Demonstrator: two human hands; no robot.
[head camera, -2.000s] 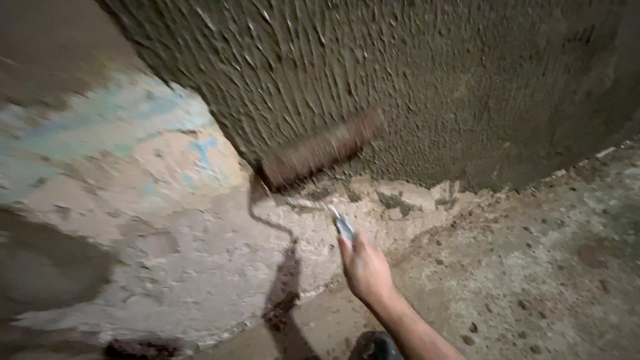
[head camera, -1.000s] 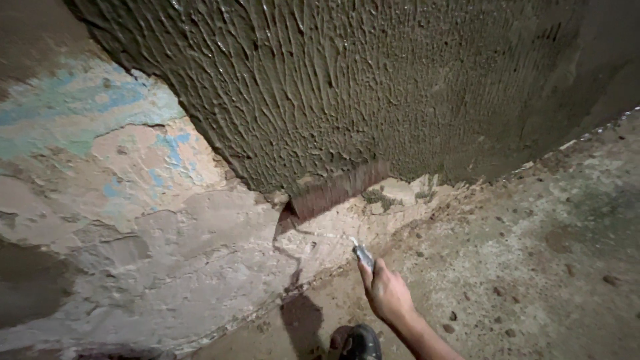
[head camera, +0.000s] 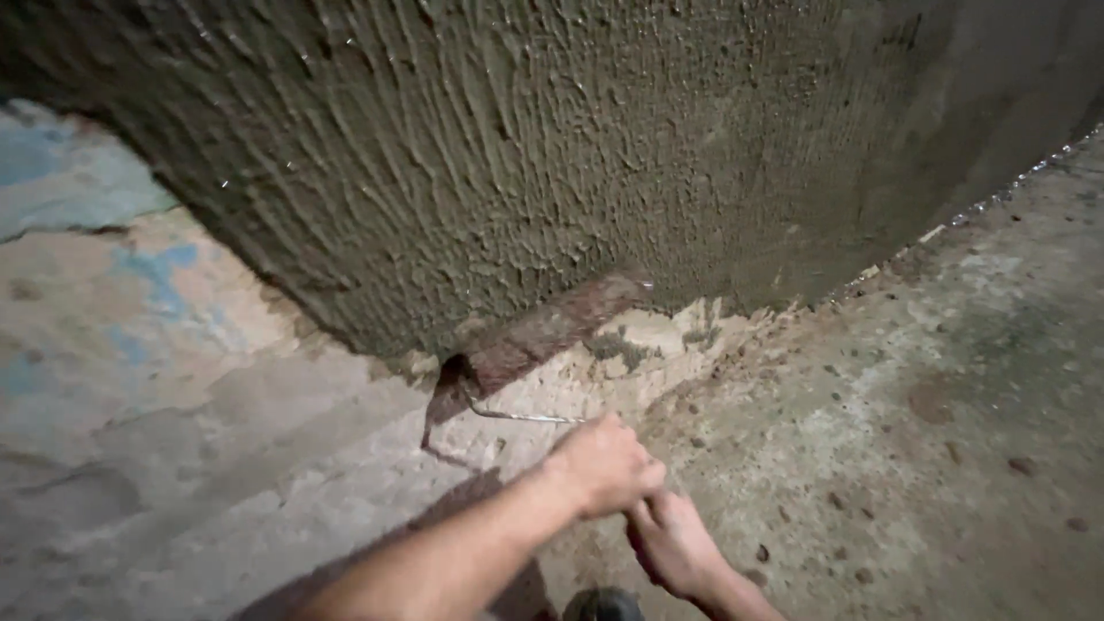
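Note:
A paint roller with a reddish-brown sleeve (head camera: 556, 332) rests against the lower edge of wet, ridged grey-green plaster (head camera: 483, 164) on the wall. Its wire frame (head camera: 526, 417) runs from the sleeve's left end to my hands. My left hand (head camera: 606, 464) is closed around the top of the handle, which it hides. Just below and to the right, touching it, my right hand (head camera: 673, 539) grips the lower part of the handle.
Bare wall (head camera: 285, 431) with flaking blue and tan paint lies left and below the plaster. A rough concrete floor (head camera: 906, 448) with small crumbs spreads to the right. The tip of a dark shoe (head camera: 604, 604) shows at the bottom edge.
My left hand has come into view and taken hold of the roller handle above my right hand, which held it alone before. The view is now closer to the wall.

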